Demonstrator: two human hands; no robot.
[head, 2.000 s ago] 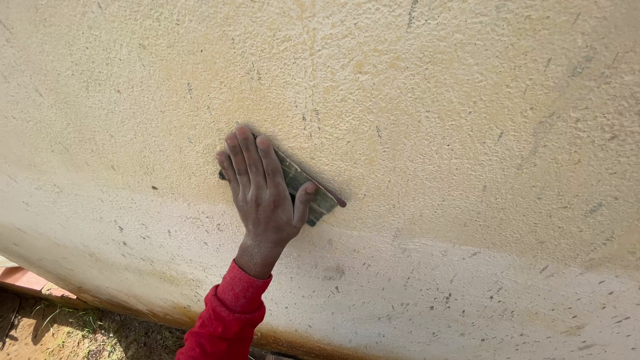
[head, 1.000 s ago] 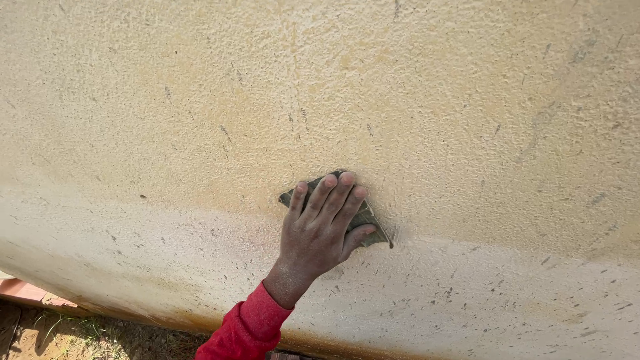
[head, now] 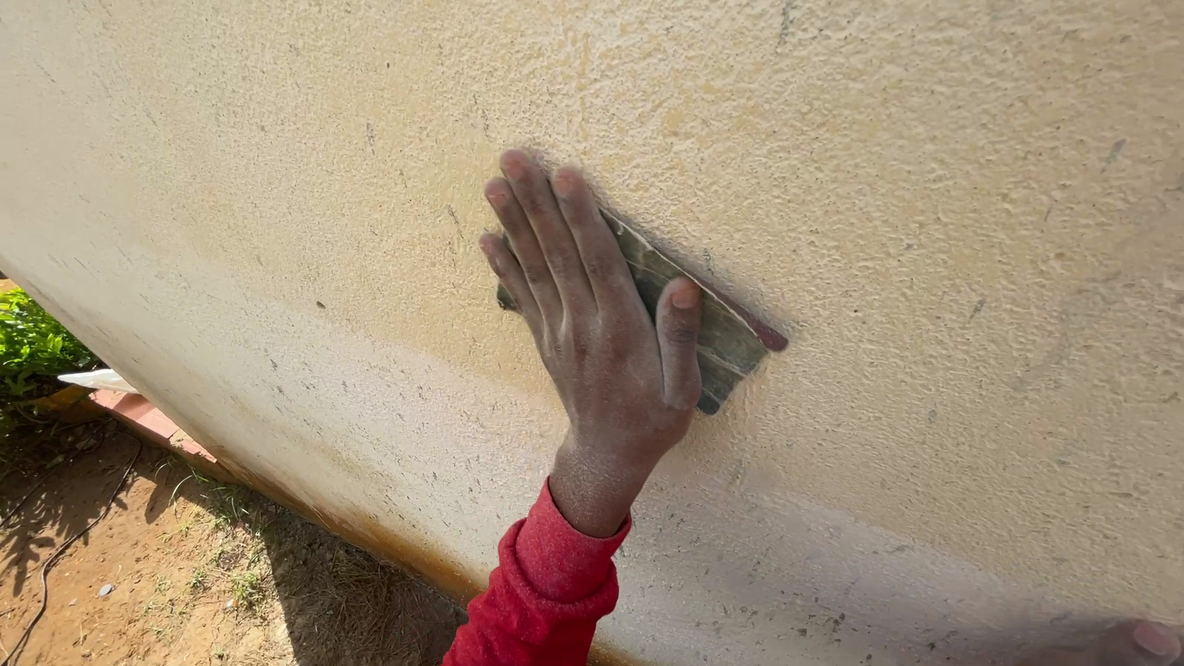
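Observation:
My left hand (head: 601, 324), coming out of a red sleeve, lies flat with its palm on a folded sheet of worn sandpaper (head: 731, 351). It presses the sheet against a rough, cream-painted wall (head: 925, 231). The sheet's dark, creased backing shows beside the thumb, and a brownish folded edge runs along its upper right. Dust coats the fingers. At the bottom right corner, a blurred part of my right hand (head: 1133, 643) shows against the wall; most of it lies outside the view, so whether it holds anything is hidden.
A paler band (head: 388, 398) crosses the lower wall, with small dark marks on it. At lower left are sandy ground (head: 185, 564), a dark cable (head: 55, 560), a reddish brick edging (head: 148, 416) and a green plant (head: 32, 342).
My left hand and the sandpaper moved down and right, then back up and left along the wall. Part of my right hand has come into view. The view has shifted, showing more ground.

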